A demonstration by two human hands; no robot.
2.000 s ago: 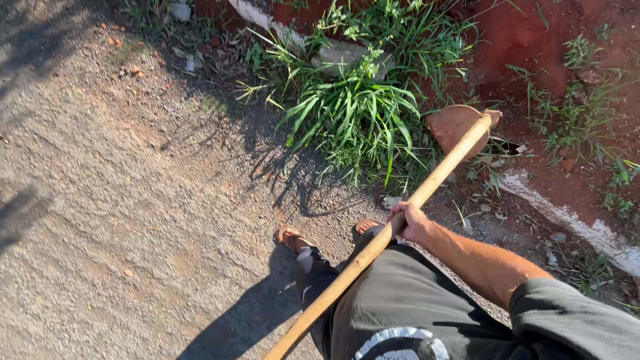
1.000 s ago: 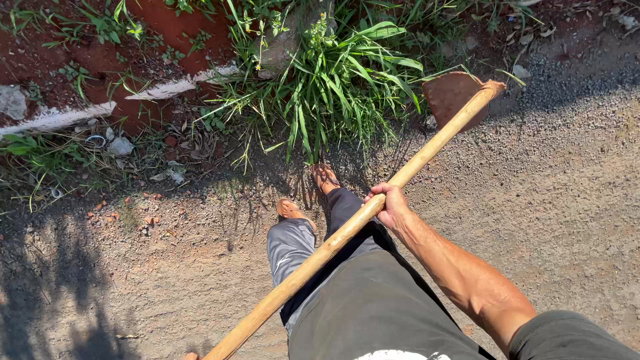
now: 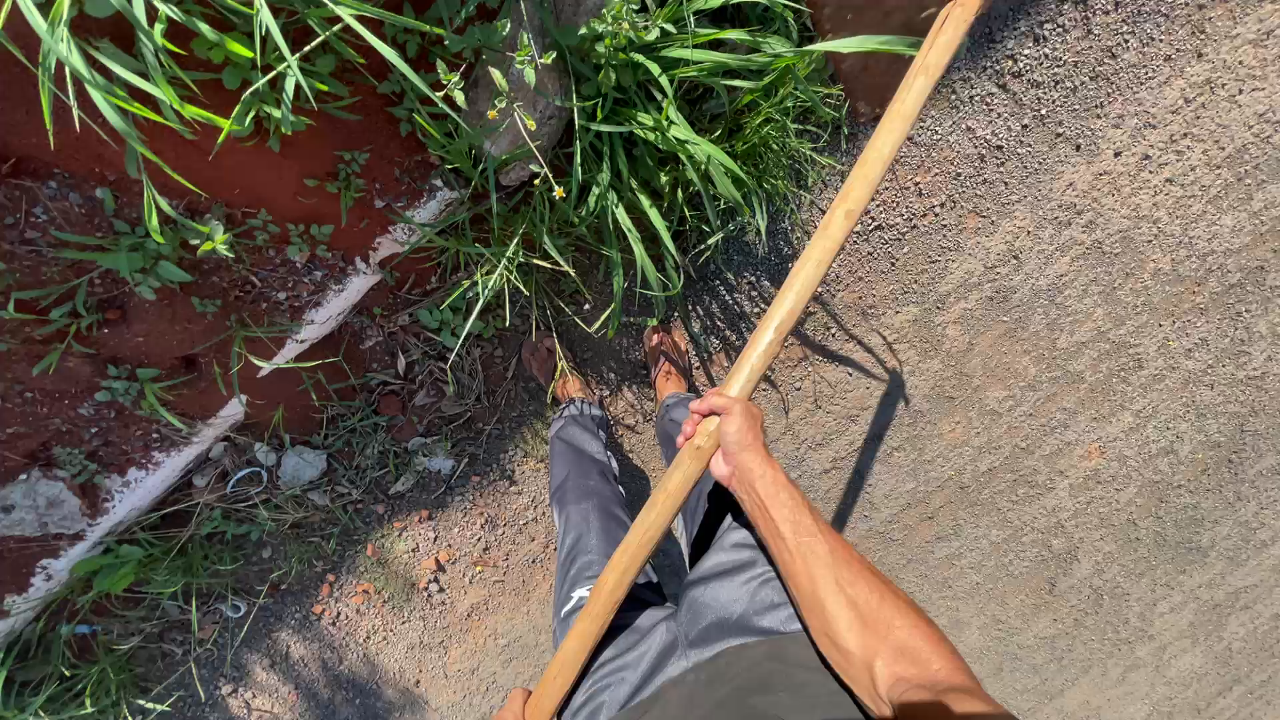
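My right hand (image 3: 728, 436) is closed around the middle of a long wooden hoe handle (image 3: 795, 290), in front of my legs. At the bottom edge my left hand (image 3: 513, 704) is only partly visible, at the handle's lower end with its fingers around it. The handle slants up to the right, over the edge of a tall grass clump (image 3: 660, 170). Its upper end reaches the top edge of the view; part of the rusty hoe blade (image 3: 868, 62) shows there behind a grass leaf, the rest cut off.
My feet in flip-flops (image 3: 667, 358) stand at the foot of the grass. A broken white-painted curb (image 3: 190, 455) runs along red soil at the left. A large stone (image 3: 520, 90) lies among the plants. Rough gravelly pavement (image 3: 1080, 430) spreads to the right.
The view has turned and shifted strongly. My left hand, out of view two seconds ago, now shows at the handle's lower end. My right hand has stayed on the handle.
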